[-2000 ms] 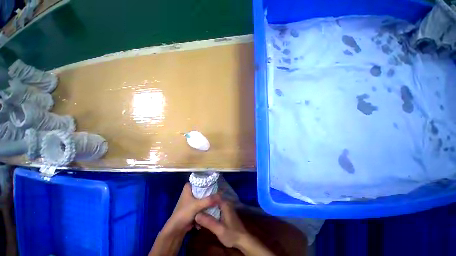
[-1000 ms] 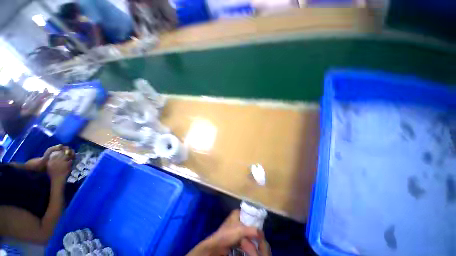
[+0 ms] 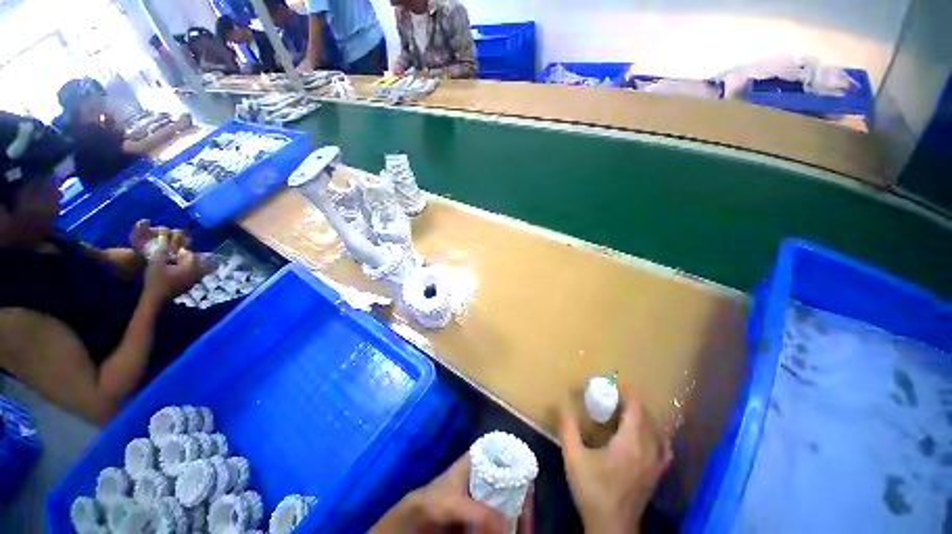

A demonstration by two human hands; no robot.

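My left hand point(image 3: 449, 503) is closed around a white-grey hollow column piece point(image 3: 503, 464) over the bench's front edge. The piece is upright, with its bumpy rim and round opening facing up. My right hand point(image 3: 618, 459) is at the white glue bottle point(image 3: 601, 397) on the tan bench, thumb and fingers spread on either side of it. Whether the fingertips press on the bottle cannot be told. Waiting workpieces point(image 3: 388, 224) stand and lie grouped on the bench to the left.
A blue crate point(image 3: 313, 365) at lower left holds bumpy ring-like parts point(image 3: 198, 480). A lined blue tray point(image 3: 767, 355) is at right. A green belt point(image 3: 543, 188) runs behind the bench. A person point(image 3: 94, 302) sits at left; others are beyond the belt.
The view has swung left and up. My right hand has left the column piece and moved to the glue bottle. My left hand still holds the piece.
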